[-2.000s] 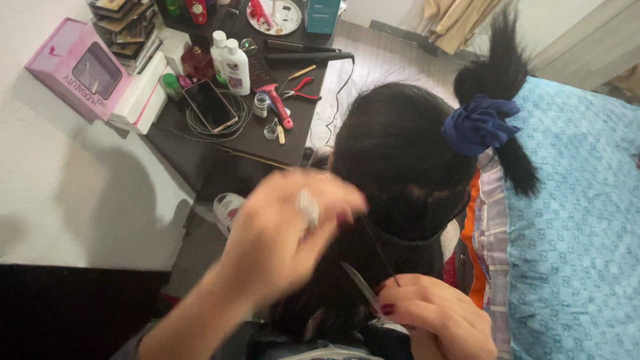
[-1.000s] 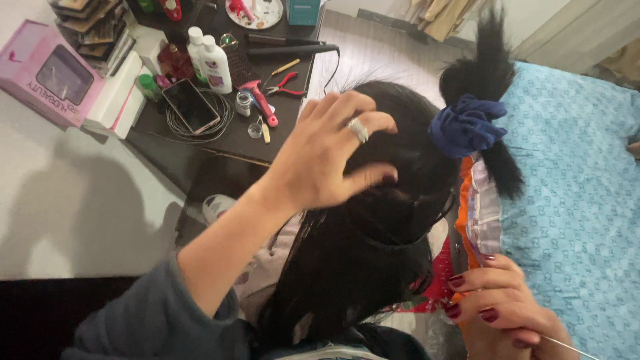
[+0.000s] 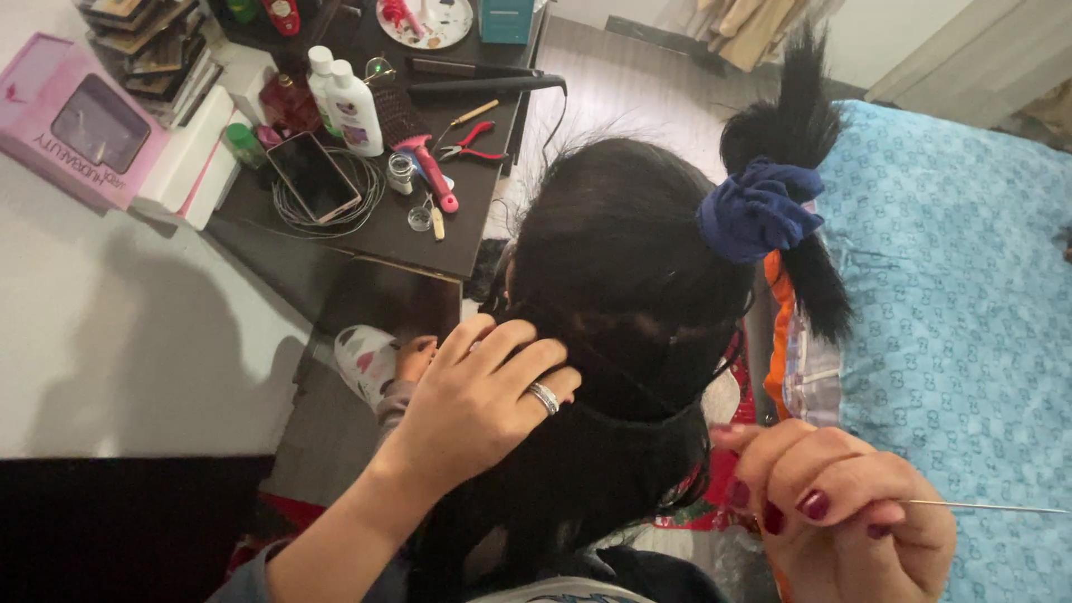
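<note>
A seated person's long dark hair (image 3: 628, 243) fills the middle, its upper part tied up with a blue scrunchie (image 3: 758, 209). My left hand (image 3: 486, 394) lies on the left side of the loose lower hair, a silver ring on one finger; its fingertips are partly hidden in the hair. At lower right, my right hand (image 3: 837, 494) is closed around a thin metal needle-like tool (image 3: 988, 506), whose shaft points right over the bed. This hand is just right of the hair. A thin dark strand or cord runs across the back of the head.
On the dark table (image 3: 402, 243) stand white bottles (image 3: 352, 109), a phone (image 3: 314, 176) on coiled wire, a pink-handled hairbrush (image 3: 435, 176), red-handled pliers (image 3: 473, 142), small jars and a black hair straightener (image 3: 477, 79) with a cord. A bed with a blue cover (image 3: 955, 293) is at right.
My left hand has come down from the top of the head to the lower left hair. My right hand has moved away from the left hand since two seconds ago, still with the thin tool.
</note>
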